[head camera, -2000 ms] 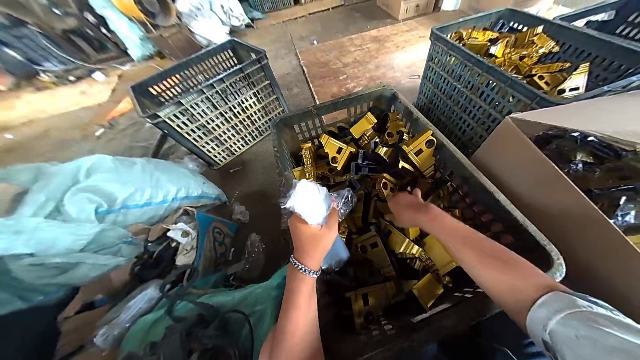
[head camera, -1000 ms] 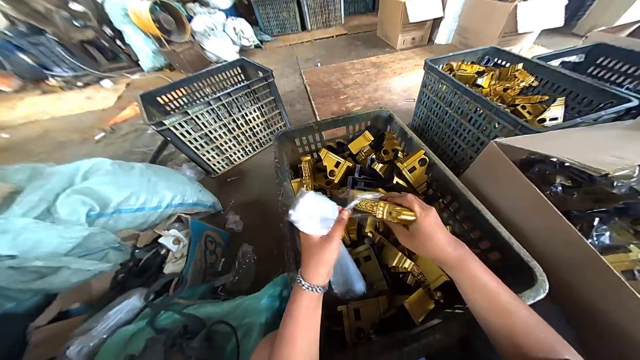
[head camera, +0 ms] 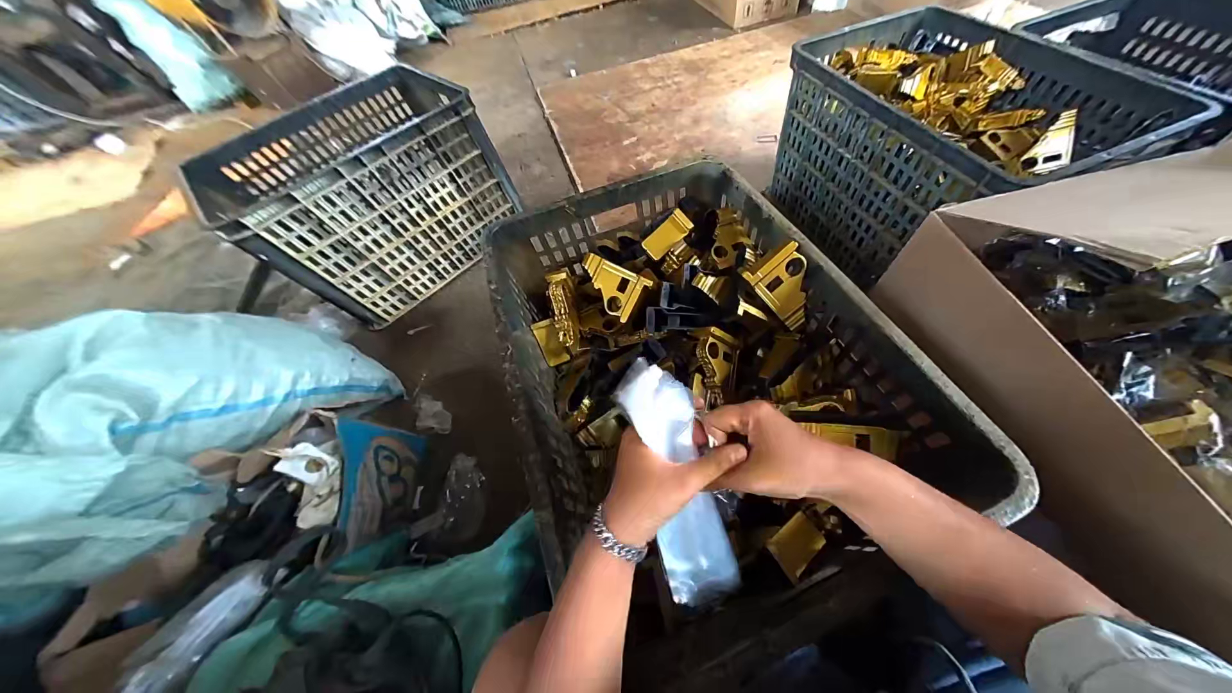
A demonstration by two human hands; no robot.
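Note:
My left hand [head camera: 654,481], with a metal chain bracelet on its wrist, grips a bundle of clear plastic bags [head camera: 698,549] over the middle crate. My right hand [head camera: 770,448] meets it at the bundle's side, its thumb and fingers pinched near the left thumb. Whether the right fingers hold a bag edge or a small part is hidden. Under both hands, the dark plastic crate [head camera: 500,318] holds many shiny gold-coloured bracket-like parts [head camera: 616,286] mixed with black pieces [head camera: 674,318].
Left of the middle crate a tilted slatted crate [head camera: 375,212] stands behind pale blue woven sacks [head camera: 192,385]. At right are another crate [head camera: 866,144] of gold parts and a cardboard box [head camera: 1049,385] with plastic-wrapped parts. A flat board [head camera: 664,106] lies on the floor behind.
One second ago my right hand held a gold part beside the bags; that part no longer shows in it. The right hand has come in against the left hand.

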